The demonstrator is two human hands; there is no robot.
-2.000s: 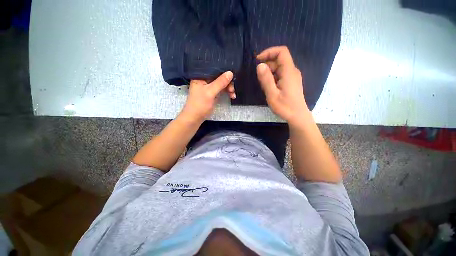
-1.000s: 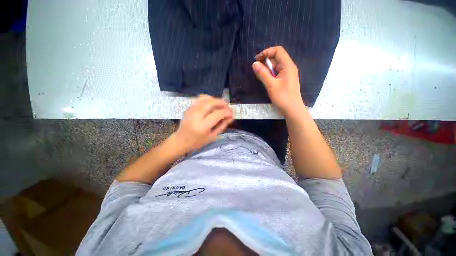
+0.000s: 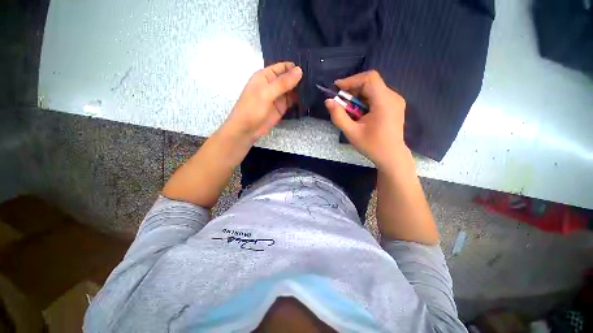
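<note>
Dark pinstriped trousers lie on the shiny white-grey table, legs towards me. A stitched rectangle like a pocket flap shows on the left leg. My left hand is at the outer edge of that leg, thumb and forefinger together on the cloth edge; whether a thread is between them cannot be seen. My right hand holds the thread snips, with a white, blue and pink grip. Their dark blades point left over the leg, just below the flap, short of my left hand.
Another dark garment lies at the table's far right. The table's near edge runs in front of my grey top. Below are the speckled floor, a red plastic item at right and cardboard at lower left.
The view has turned and the trousers sit further right in it. The left leg now shows its stitched rectangle. My left hand moved from the near edge up onto the cloth; the snips' blades now show.
</note>
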